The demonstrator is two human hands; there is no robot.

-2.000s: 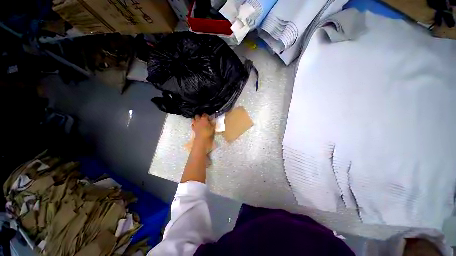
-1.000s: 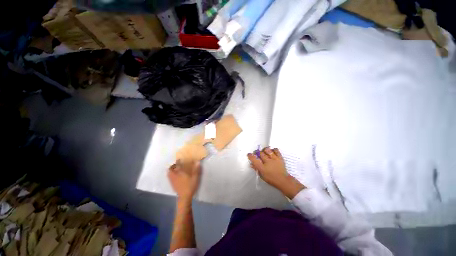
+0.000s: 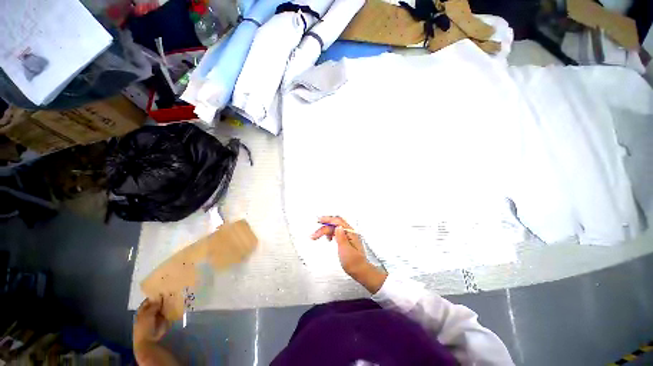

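The brown card template (image 3: pixel 208 259) lies slanted at the table's left front, a long curved piece with small holes. My left hand (image 3: pixel 152 319) grips its lower left end at the table edge. My right hand (image 3: pixel 351 250) is over the lower left part of the white cut panels (image 3: pixel 408 157) and holds a thin pen (image 3: pixel 338 227), purple at one end and pale at the other, between its fingers. The panels lie in a wide layered stack with fine lines near the front edge.
A shiny black plastic bag (image 3: pixel 172 171) sits behind the template, with a small white tag (image 3: pixel 214 217) beside it. Tied blue and white bundles (image 3: pixel 268 61) and tied tan pieces (image 3: pixel 401 25) lie at the back. More white panels (image 3: pixel 573 150) lie right. A red tray (image 3: pixel 170 112) is back left.
The view has shifted right. My left hand has moved the card out from beside the bag, down and left. My right hand with the pen has moved in over the white panels.
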